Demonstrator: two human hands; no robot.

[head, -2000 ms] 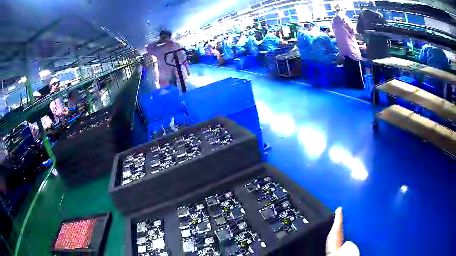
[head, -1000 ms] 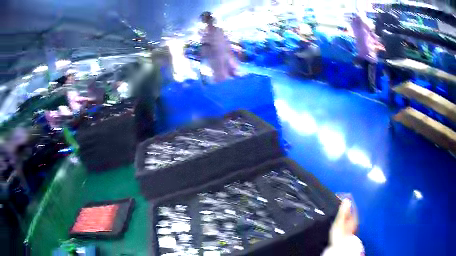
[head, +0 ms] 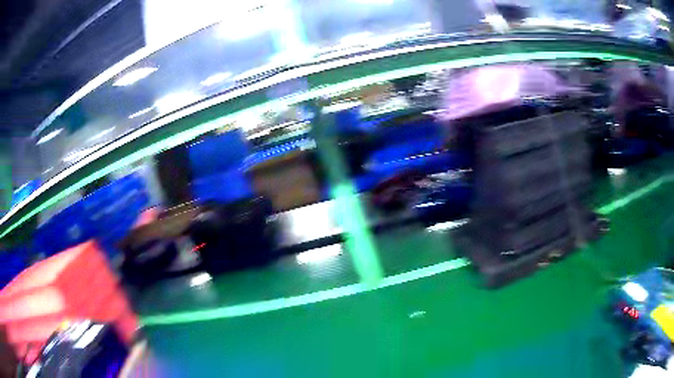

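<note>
No hand shows in this blurred view. Nearest in front is the green bench mat (head: 369,332). A tall black stack of foam trays (head: 536,192) stands at its right far part. At the lower right edge sits a blue box (head: 639,306) with a red display and a yellow label, cut off by the frame. White crumpled material (head: 650,371) lies below it at the corner. The tray of circuit boards is out of the picture.
A red-orange bin or cover (head: 63,291) stands at the lower left, with a black box (head: 81,354) before it. A green upright post (head: 353,229) rises mid-bench. Beyond are blue containers (head: 218,166) and a person's pink garment (head: 502,88).
The view has swung far to the left. The board-filled trays, the small red tray, the blue floor aisle and the hand at lower right have left the picture.
</note>
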